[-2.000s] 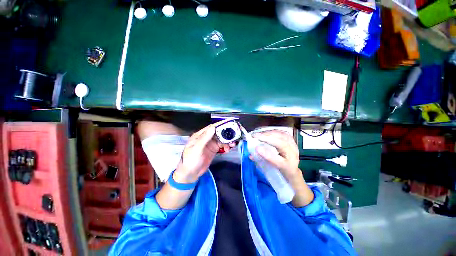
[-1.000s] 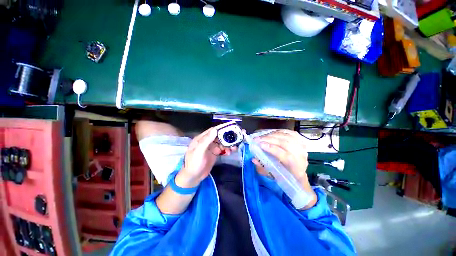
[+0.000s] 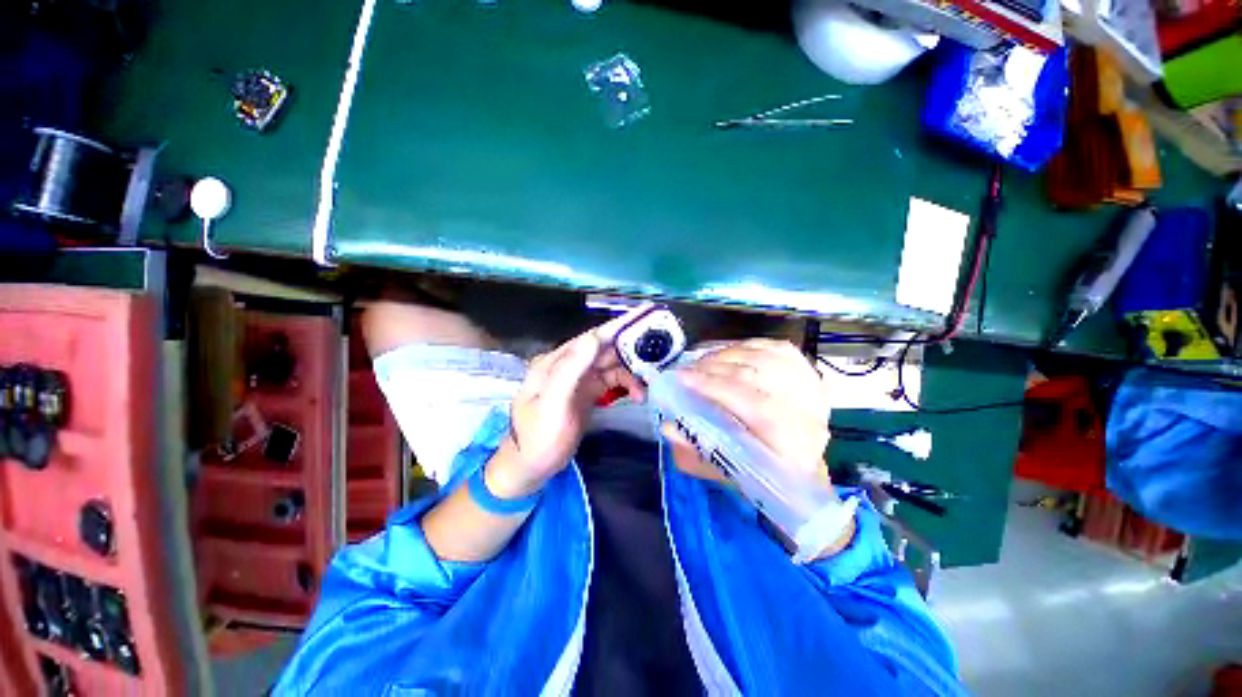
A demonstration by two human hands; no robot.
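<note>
A small round unit (image 3: 654,343) with a pale rim and dark centre is held above my lap, in front of the bench edge. My left hand (image 3: 556,409) is shut on it from the left, with a bit of red showing beneath. My right hand (image 3: 766,409) is shut on a translucent plastic bottle or bag (image 3: 742,470) with dark lettering. Its upper end touches or nearly touches the unit's lower right side. Its lower end reaches down to my right wrist.
The green bench mat (image 3: 518,164) holds tweezers (image 3: 783,120), a small clear packet (image 3: 617,90) and white paper (image 3: 933,256). A blue bin (image 3: 1001,102) and grey tool (image 3: 1110,272) are at right. A solder spool (image 3: 71,177) and red trays (image 3: 82,354) are at left.
The unit has moved slightly right and up, and the bottle or bag now shows more lettering. The bench view has shifted up. Blue cloth has come into fuller view at the right.
</note>
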